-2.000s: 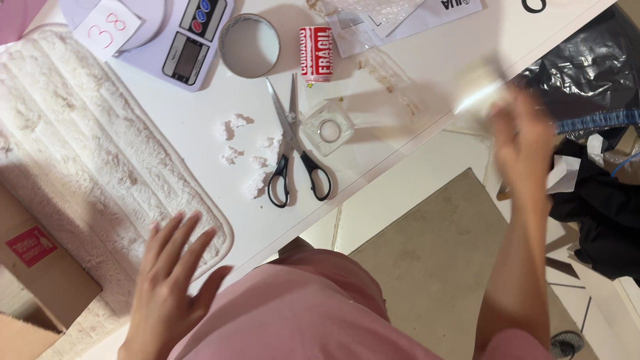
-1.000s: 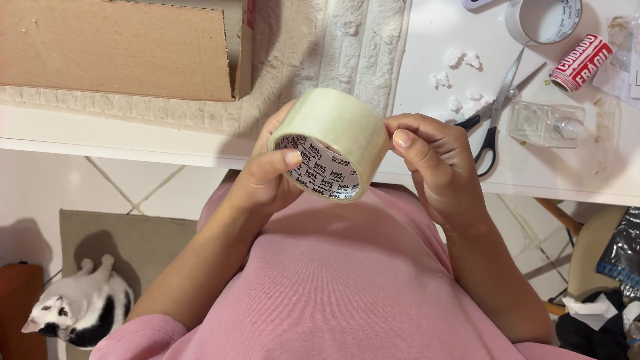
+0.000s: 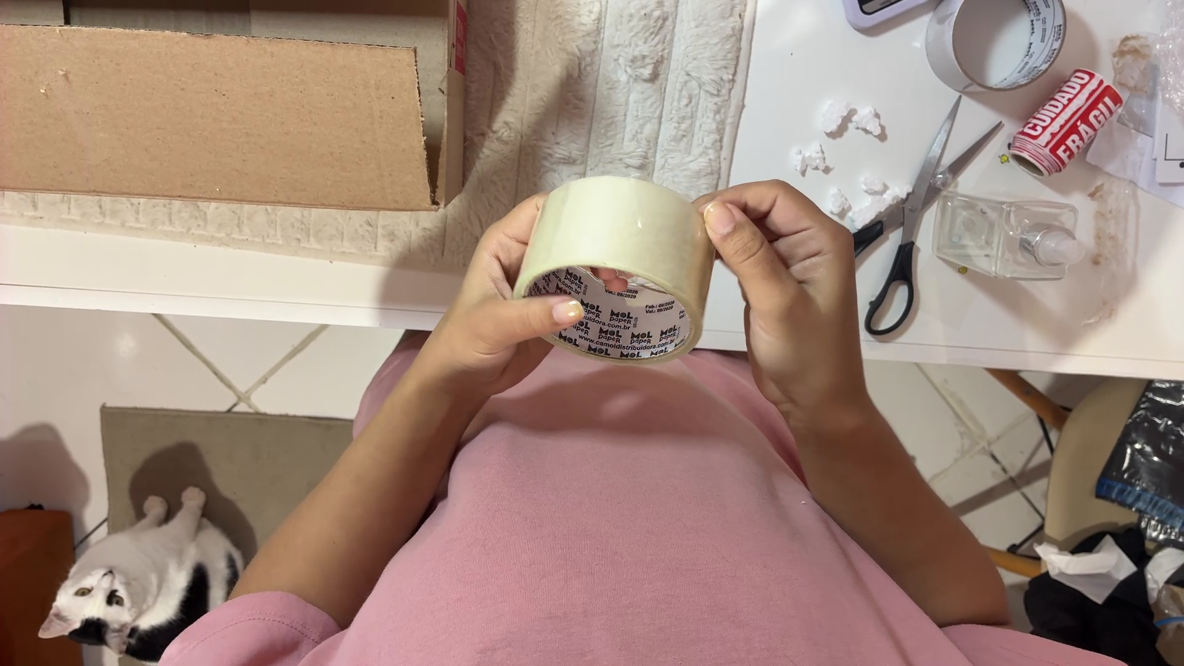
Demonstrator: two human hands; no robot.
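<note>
A wide roll of clear packing tape (image 3: 615, 227) is in my left hand (image 3: 499, 314), with the thumb over its lower rim and fingers behind and inside the core. My right hand (image 3: 786, 268) pinches at the roll's right edge between thumb and index finger; whether a tape end is lifted there cannot be told. Both hands are in front of the table's edge. Beyond my right hand lie black-handled scissors (image 3: 911, 217), partly open, and a clear glass bottle (image 3: 980, 236) on its side. An open cardboard box (image 3: 222, 120) stands at the left.
A fluffy white mat (image 3: 610, 92) lies under the box. On the white table (image 3: 805, 324) are white scraps (image 3: 809, 157), a red-and-white fragile-label roll (image 3: 1064, 120), another tape roll (image 3: 939, 46) and part of a scale (image 3: 879, 9). A cat (image 3: 157, 583) lies on the floor mat.
Two seconds ago my left hand was empty over the mat and my right hand was out at the right with a blurred object. Now both hands are at the tape roll. The view has shifted left.
</note>
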